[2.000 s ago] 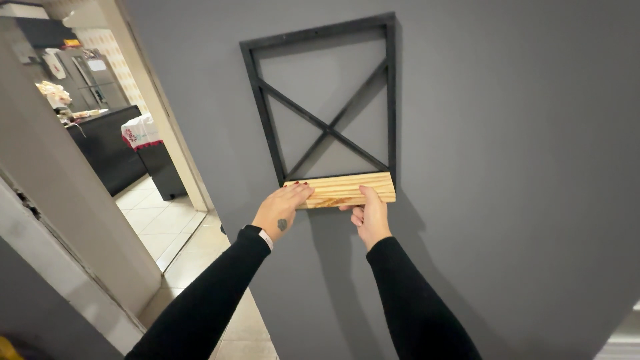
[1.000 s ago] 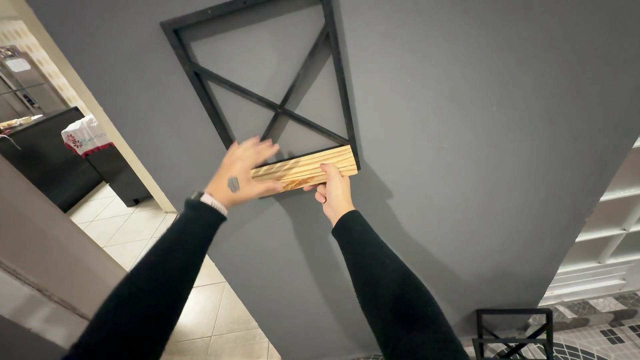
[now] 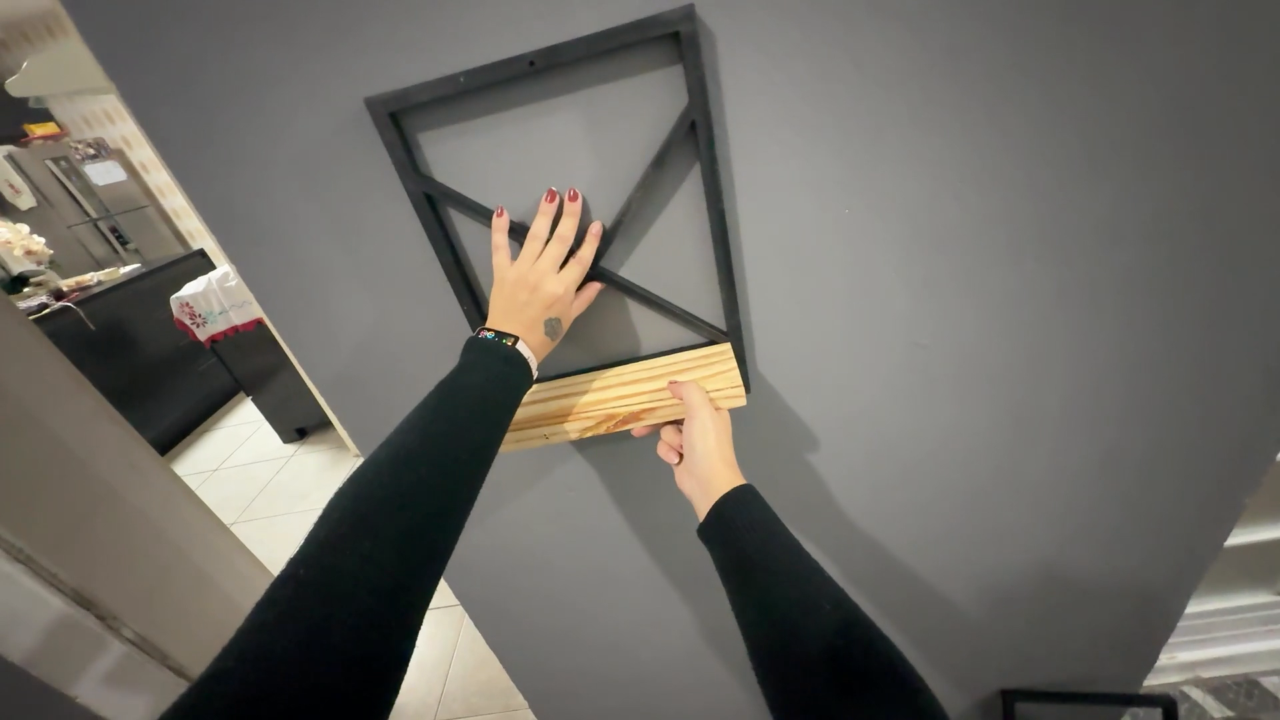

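A black frame (image 3: 716,215) with crossed bars is up against the grey wall (image 3: 980,300). At its bottom edge sits a pale wooden board (image 3: 600,400) with striped grain. My left hand (image 3: 545,285), wearing a wristband, lies over the crossing of the bars with its fingers apart and holds nothing. My right hand (image 3: 700,440) grips the board near its right end, thumb on the front face and the other fingers below. My left forearm hides the board's left end.
A doorway at the left shows a tiled floor (image 3: 245,470), a black counter (image 3: 130,350), a cloth with a red edge (image 3: 215,305) and a steel refrigerator (image 3: 110,200). A second black frame (image 3: 1090,698) stands at the bottom right.
My left hand has left the board, where it rested two seconds ago, and moved up onto the crossed bars. My right hand still grips the board.
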